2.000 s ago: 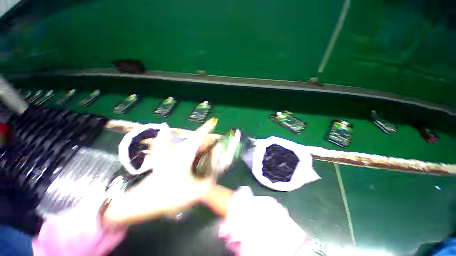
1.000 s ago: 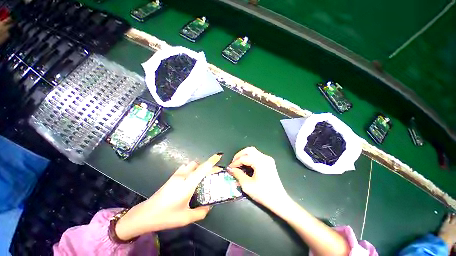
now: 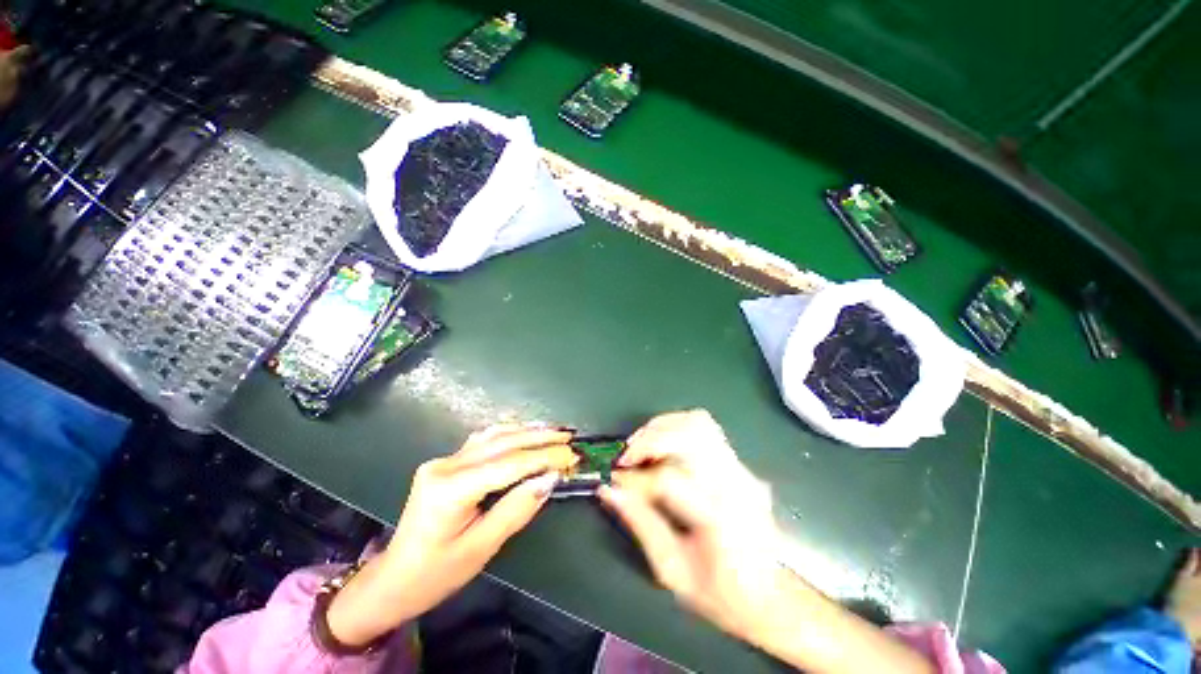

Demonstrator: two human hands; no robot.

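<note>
A phone unit (image 3: 595, 461) with a black rim and green board is held above the bench near its front edge, largely covered by fingers. My left hand (image 3: 464, 507) grips its left end. My right hand (image 3: 705, 514) is at its right end, thumb and fingertips on the rim; whether they pinch a small part is hidden. The left parts bag (image 3: 516, 227), white and full of black pieces, stands behind to the left. The right parts bag (image 3: 938, 385) stands to the right. Two set-aside phone units (image 3: 329, 336) lie overlapping beside the clear blister tray (image 3: 217, 270).
Several phone units (image 3: 872, 227) lie spaced on the green belt (image 3: 738, 171) behind the worn whitish strip (image 3: 685, 237). Black parts trays (image 3: 66, 145) are at the far left. Blue-sleeved arms (image 3: 1120, 648) of other people show at the lower right and left edge.
The phone unit is turned in my hands and shows less of its face. My right hand has shifted to its right end. Belt units appear slightly further left and up, along with the view.
</note>
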